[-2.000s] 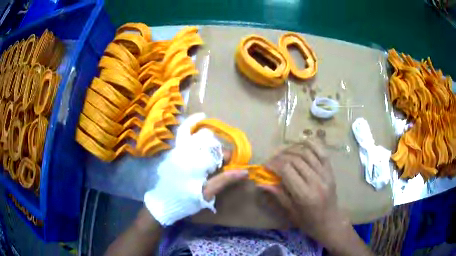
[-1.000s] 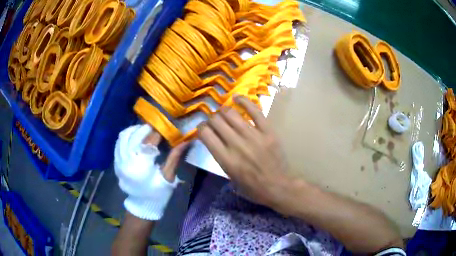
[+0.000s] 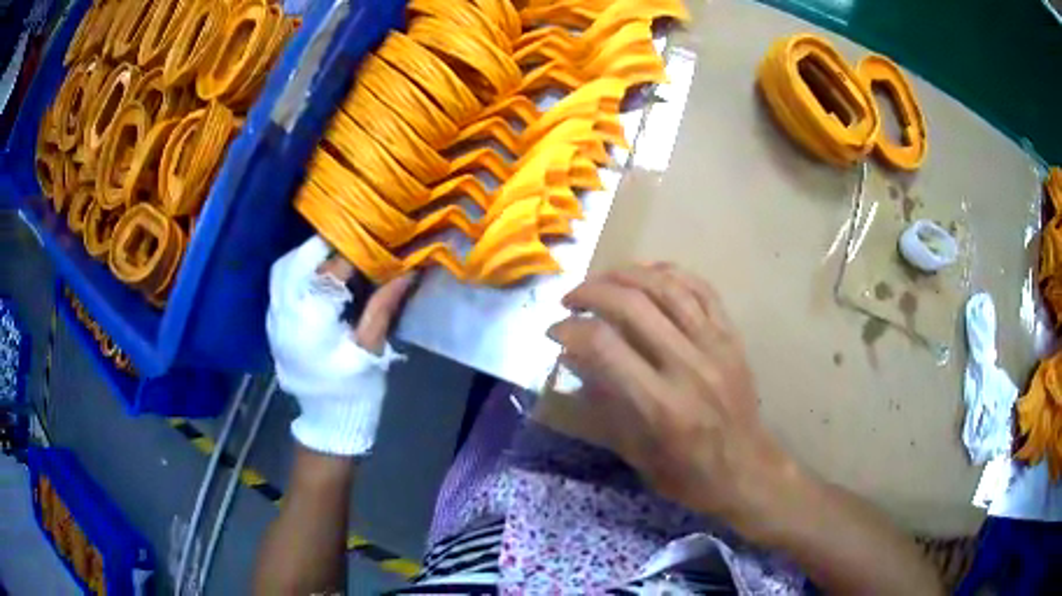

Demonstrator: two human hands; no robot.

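Note:
A row of nested orange pieces lies along the left part of the table beside the crate, rounded ends left, wavy ends right. My left hand, in a white glove with bare fingertips, is at the near end of this row; its thumb and fingertips touch the nearest piece, and whether they grip it is not clear. My right hand is bare, slightly curled and empty over the cardboard. A thick orange ring stack and a thinner orange ring lie at the back.
A blue crate of orange rings borders the table on the left. A white glue cup sits on stained film at the right. A crumpled white cloth lies nearer. Orange strips are cut off at the right edge.
The view has swung left. The orange piece held between both hands now lies against the near end of the row. My right hand has let go and moved right, off the row.

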